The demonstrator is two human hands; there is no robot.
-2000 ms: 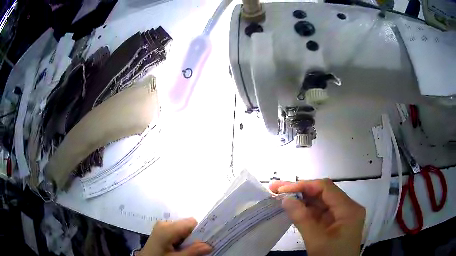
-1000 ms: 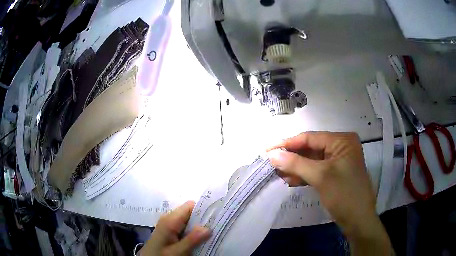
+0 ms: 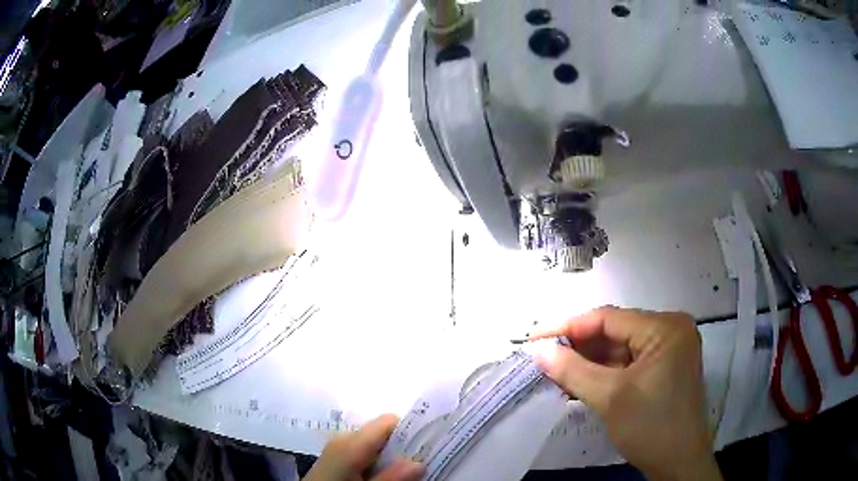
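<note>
A curved white strip [image 3: 491, 406] with dark parallel lines lies layered with a broader white sheet [image 3: 513, 442] at the bottom centre. My left hand [image 3: 367, 453], cut off by the bottom edge, grips the lower left end of the layers between thumb and fingers. My right hand [image 3: 635, 376] pinches the upper right end of the strip between thumb and index finger. The layers are held in front of the sewing machine head [image 3: 583, 94], nearer to me than the presser foot area [image 3: 536, 230]. The bottom end of the strip is out of the picture.
Red-handled scissors [image 3: 798, 371] and narrow white strips [image 3: 743, 319] lie at the right. Beige fabric [image 3: 212, 249], dark fabric pieces [image 3: 221, 141] and lined white strips [image 3: 240, 343] lie at the left. A lit lamp [image 3: 348, 146] stands left of the machine head.
The camera view has shifted. Compared with two seconds ago, the white sheet's pointed upper corner no longer stands up beside the strip, and curved edges show there. Both hands keep hold of the layers.
</note>
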